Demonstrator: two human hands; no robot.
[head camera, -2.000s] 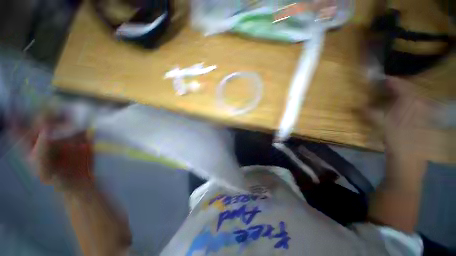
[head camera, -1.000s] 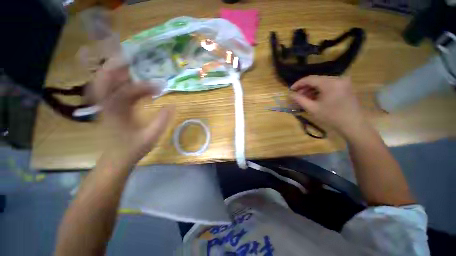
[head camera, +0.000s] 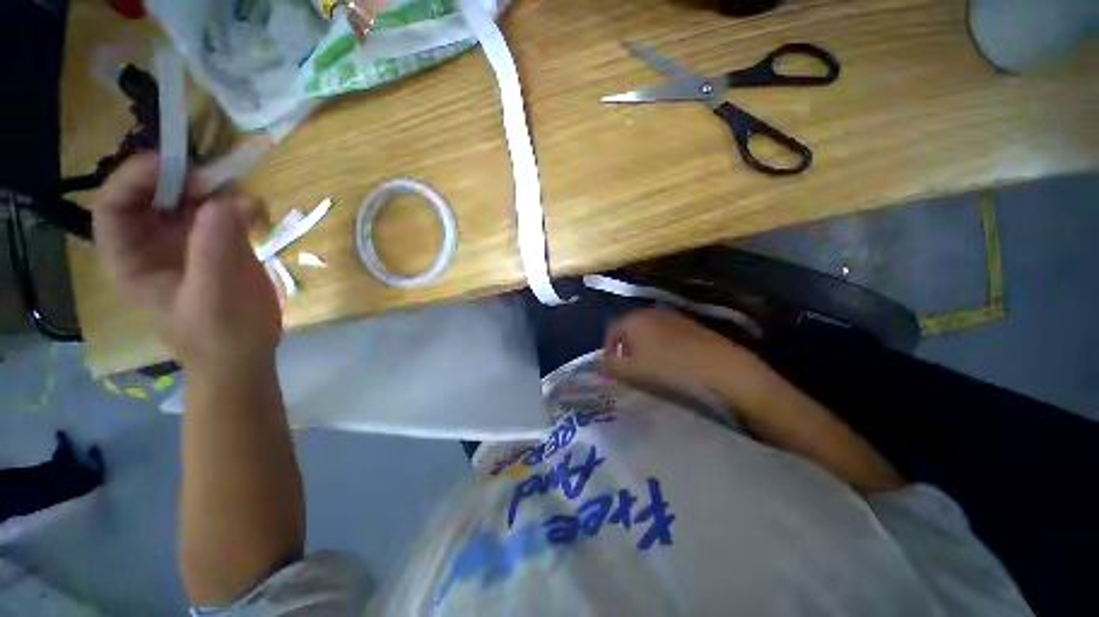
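My left hand (head camera: 199, 271) is raised over the table's left end, its fingers around a short white strip (head camera: 172, 115) that sticks up from them. Behind it lies a black head strap (head camera: 139, 115), partly hidden by the hand. My right hand (head camera: 669, 356) is low against my shirt below the table edge, fingers curled; whether it holds anything is unclear. Open scissors (head camera: 711, 90) with black handles lie on the table. A thin white tape ring (head camera: 406, 234) lies near the front edge, with release liner scraps (head camera: 287, 245) left of it.
A long white strip (head camera: 521, 157) crosses the table and hangs over its edge. A clear-white plastic bag (head camera: 350, 58) with green print is at the back. A white sheet (head camera: 410, 368) lies below the table edge. A pale cylinder (head camera: 1024, 30) is at the upper right.
My right hand has left the scissors, which now lie open on the table, and has moved down to my shirt. My left hand has moved left and now has a white strip standing up from its fingers.
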